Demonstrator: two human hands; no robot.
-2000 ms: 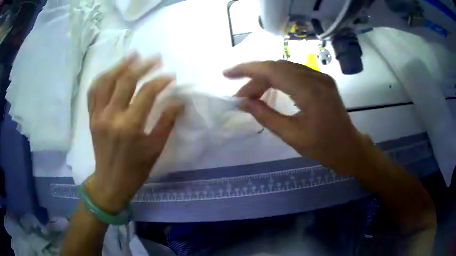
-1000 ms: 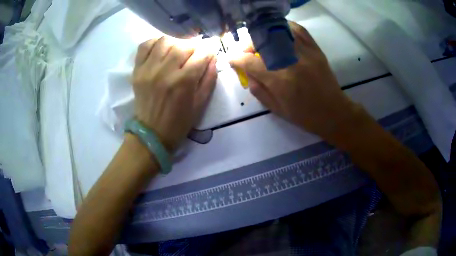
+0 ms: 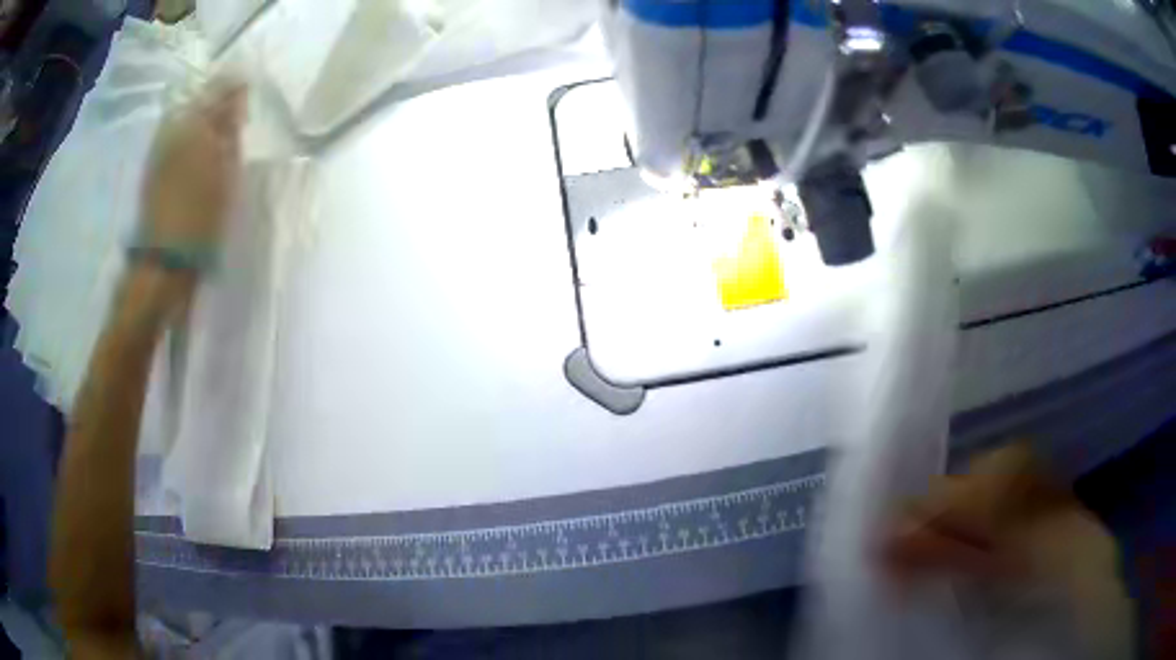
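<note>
My left hand [image 3: 196, 161] is blurred and lies on the gathered top of the stacked white pieces [image 3: 97, 245] at the left; its fingers are too blurred to read. My right hand [image 3: 999, 554] is blurred at the lower right and grips a long white fabric strip [image 3: 903, 335], which hangs over the table edge and reaches up beside the machine. The sewing machine head [image 3: 709, 77] stands at the top, its lamp lighting the needle area. The yellow sticker [image 3: 752, 268] lies on the bed plate [image 3: 658, 310], with no fabric under the needle.
A ruler band [image 3: 516, 548] runs along the table's front edge. A dark stubby cylinder [image 3: 838, 213] hangs right of the needle. A grey tab [image 3: 604, 382] sits at the bed plate corner. More white cloth [image 3: 374, 65] lies at the upper left. A small red and blue item [image 3: 1154, 258] is at the far right.
Both hands have left the needle area. My left hand has moved left to the stack, and my right hand has moved down and right, taking hold of the white strip. The view has shifted.
</note>
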